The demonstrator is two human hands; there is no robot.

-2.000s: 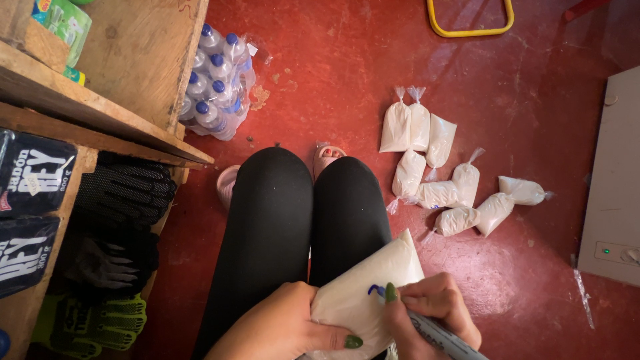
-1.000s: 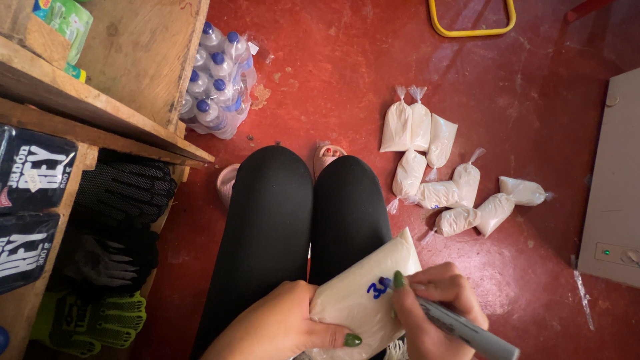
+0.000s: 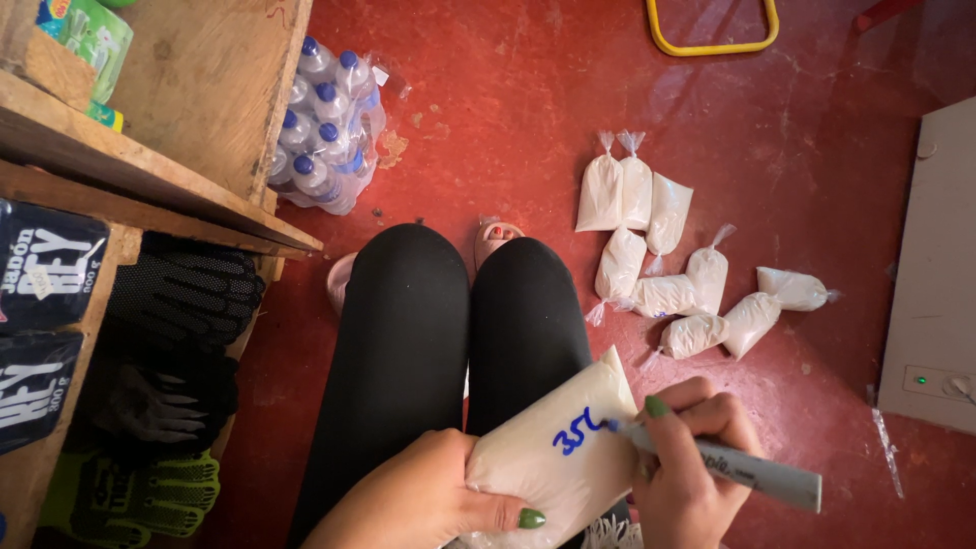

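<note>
A clear plastic bag of off-white powder (image 3: 549, 465) lies tilted over my lap. My left hand (image 3: 450, 492) grips its lower left side, thumb on top. Blue handwritten figures run across the upper face of the bag. In my right hand (image 3: 690, 457) is a grey Sharpie marker (image 3: 762, 473), its blue tip at the last figure. Part of the bag's right edge is hidden behind that hand. On the floor ahead and to the right lie several similar filled bags (image 3: 598, 194), most with visibly knotted ends.
Shrink-wrapped plastic bottles with blue caps (image 3: 328, 130) stand left of my feet, beside a wooden shelf (image 3: 206, 99). Soap packs (image 3: 49, 263) and work gloves (image 3: 183, 290) fill the shelf. A yellow metal frame (image 3: 717, 50) is at the top; a white appliance (image 3: 934, 282) is at the right.
The writing on the bag has grown from one blue stroke to several figures. My right hand has moved slightly rightward with the marker. My left hand keeps its hold on the bag.
</note>
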